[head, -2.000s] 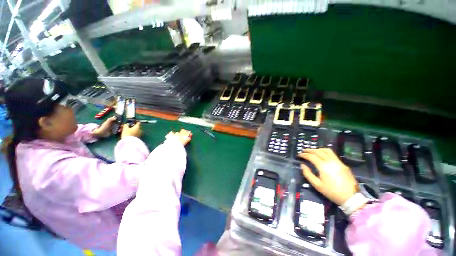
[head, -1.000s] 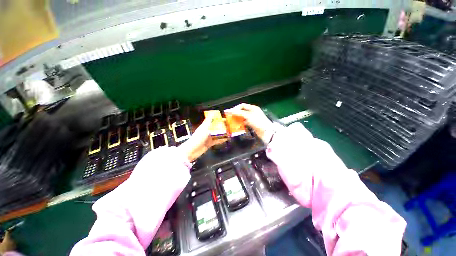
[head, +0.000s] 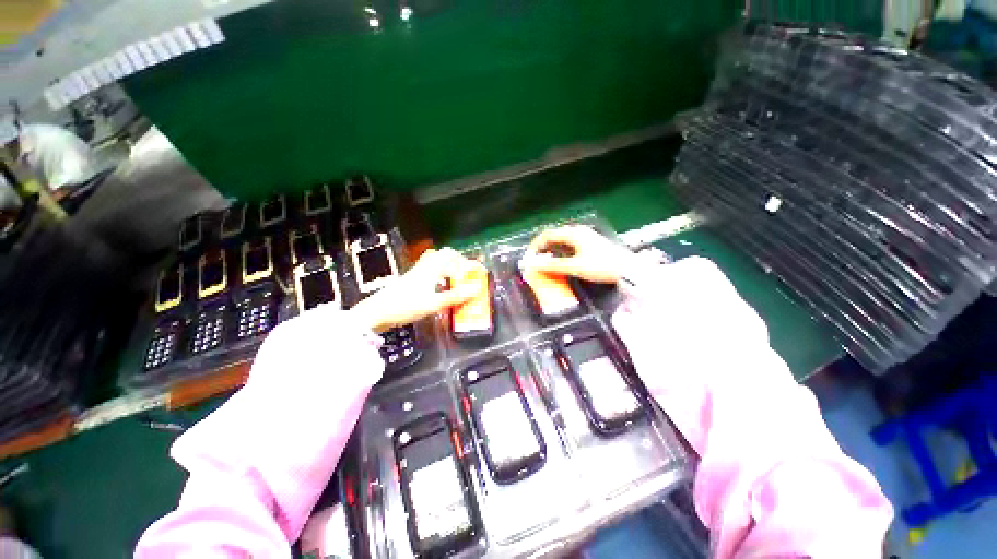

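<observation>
My left hand (head: 432, 286) has its fingers on a flat orange rectangle, perhaps a battery (head: 472, 310), at a back-row pocket of the clear blister tray (head: 585, 467). My right hand (head: 582, 258) has its fingers on a second orange rectangle (head: 552, 293) at the pocket to the right. The phone bodies beneath are mostly hidden. In the front row lie black open-backed phones with white labels (head: 505, 424). Two gold-framed open flip phones (head: 374, 264) stand at the tray's left; a keypad (head: 400, 347) shows below my left wrist.
A second phone tray with rows of gold-framed open phones (head: 257, 260) is at back left. Tall stacked empty trays (head: 831, 186) stand at right. A green panel (head: 459, 98) is behind. A blue stool (head: 940, 448) is at lower right; a thin dark stick (head: 164, 425) lies at left.
Both hands have come down and moved apart, from holding the orange rectangles together above the tray to two back-row pockets. The view has tilted down.
</observation>
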